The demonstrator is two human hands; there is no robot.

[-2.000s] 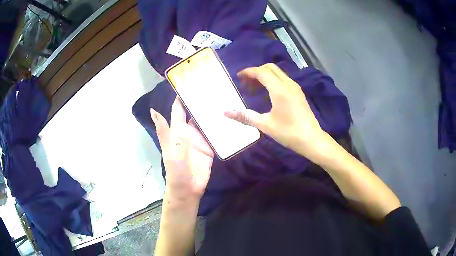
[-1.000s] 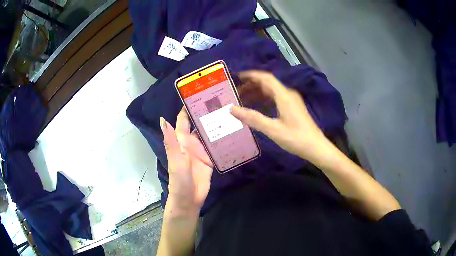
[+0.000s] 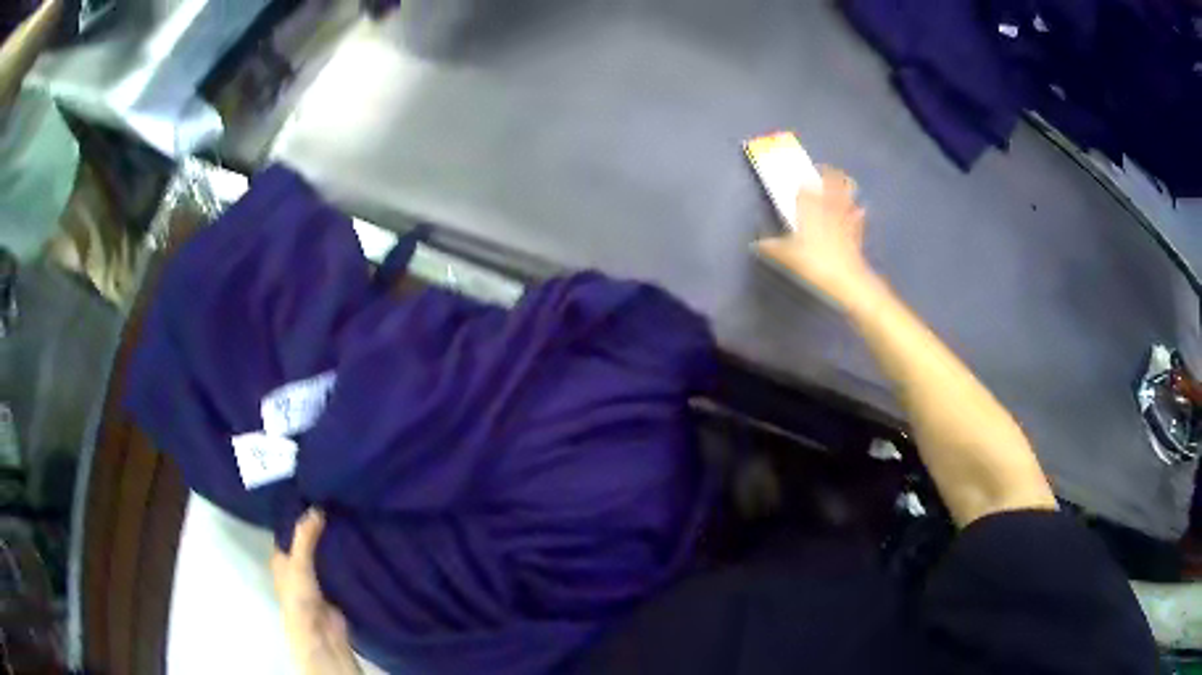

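The lit smartphone [image 3: 783, 174] is on or just above the grey worktable. My right hand [image 3: 827, 235] reaches out over the table with its fingers around the phone's near end. The navy-purple garment bundle [image 3: 501, 435] lies in front of me. Two white printed tickets [image 3: 266, 458] are on its left part. My left hand [image 3: 306, 593] is at the bundle's lower left edge, with fingertips against the fabric and partly hidden; its grip is unclear.
The grey worktable [image 3: 593, 145] spans the back and right, with navy fabric pieces [image 3: 949, 79] at its far edge. A clear-wrapped item [image 3: 1168, 402] is at the right. Brown slats [image 3: 139, 554] and a white surface [image 3: 218, 593] are at lower left. Another person's arm shows at upper left.
My right hand and the phone have moved away to the worktable. My left hand has left the phone and is at the bundle's edge. The view has turned right.
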